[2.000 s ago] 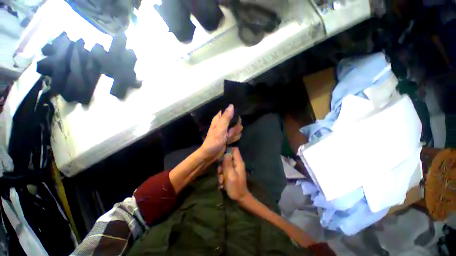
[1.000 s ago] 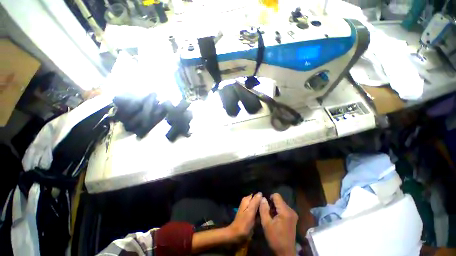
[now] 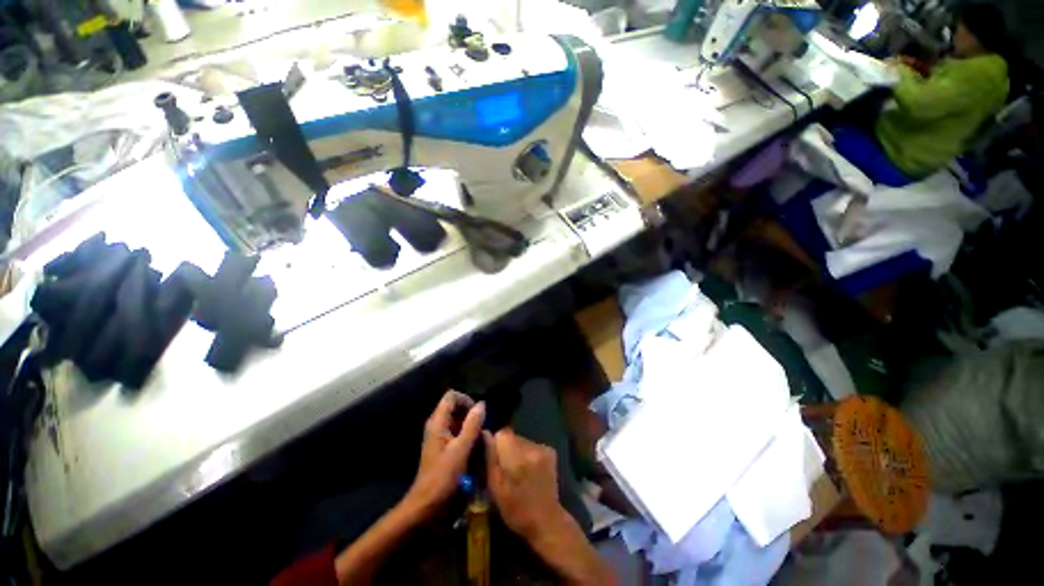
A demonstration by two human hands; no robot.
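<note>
My left hand (image 3: 444,460) and my right hand (image 3: 527,483) are close together over my lap, fingertips almost touching. Both pinch a small dark fabric piece (image 3: 476,453), mostly hidden by the fingers and hard to make out against the dark lap. An amber-handled tool (image 3: 477,547) stands below and between my hands, handle downward; a small blue part (image 3: 467,484) shows just above it. I cannot tell whether a hand holds this tool.
The white table (image 3: 246,458) carries a dark fabric pile (image 3: 103,309), dark rounded pieces (image 3: 369,229), shears (image 3: 492,243) and a sewing machine (image 3: 458,115). A white and light-blue cloth stack (image 3: 698,435) and woven round top (image 3: 879,464) are right. A person (image 3: 944,103) sits beyond.
The view has swung up, then right, bringing in the machine, the woven top and another person. My hands remain close together; the amber handle now shows clearly below them.
</note>
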